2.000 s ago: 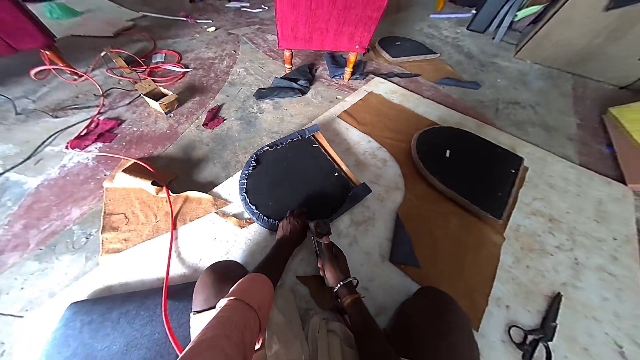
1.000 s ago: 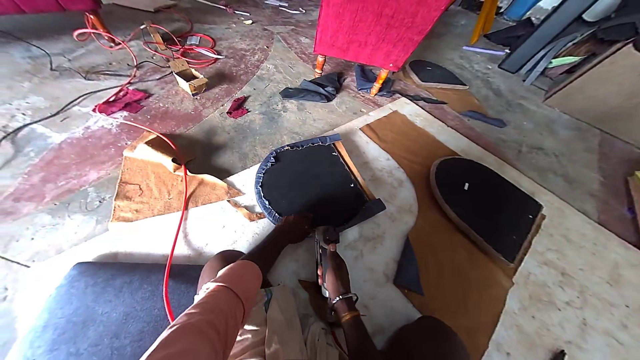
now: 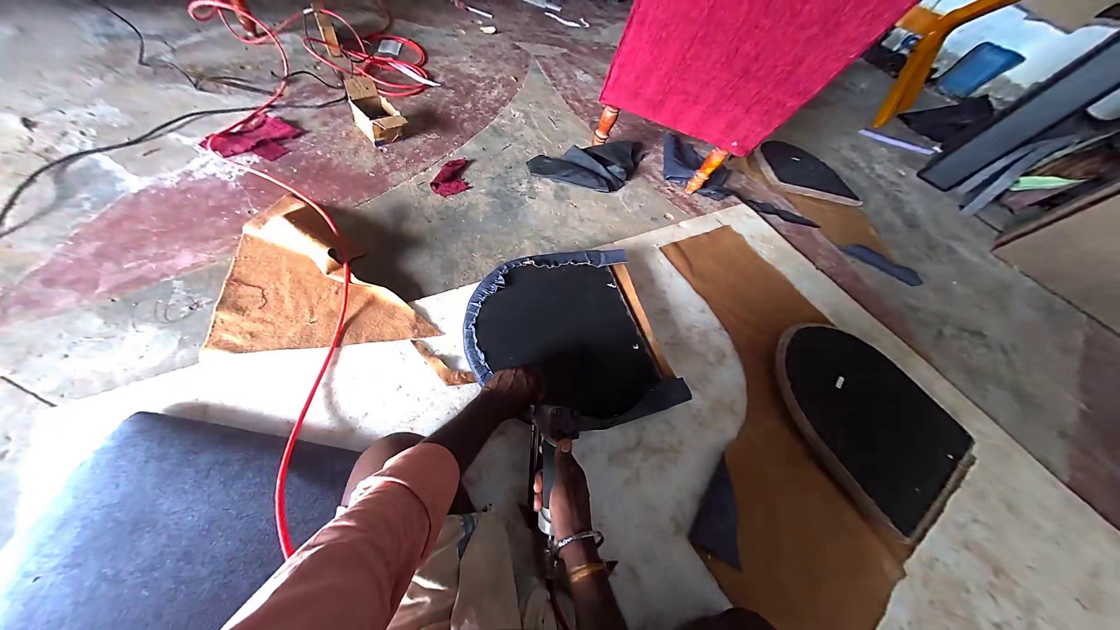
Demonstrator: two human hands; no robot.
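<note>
An upholstered panel with a rounded end (image 3: 569, 324), black on its upturned face and edged with folded dark blue fabric, lies on the pale sheet in front of me. My left hand (image 3: 512, 391) rests on its near left edge, fingers bent over the fabric; whether they pinch it is too dark to tell. My right hand (image 3: 564, 490) is closed around a pneumatic staple gun (image 3: 553, 424), whose head is at the panel's near edge, beside my left hand. A bare wooden strip (image 3: 640, 319) shows along the panel's right side.
A second rounded panel (image 3: 875, 429) lies on brown fabric (image 3: 787, 525) at right. A red air hose (image 3: 337, 324) crosses the left side, near a dark padded piece (image 3: 175, 516) and a brown cloth scrap (image 3: 289, 297). Beyond stand a magenta upholstered piece (image 3: 735, 70) and a small cardboard box (image 3: 376, 114).
The view has shifted. My left hand has moved leftward along the panel's near edge, and the staple gun in my right hand remains by that edge.
</note>
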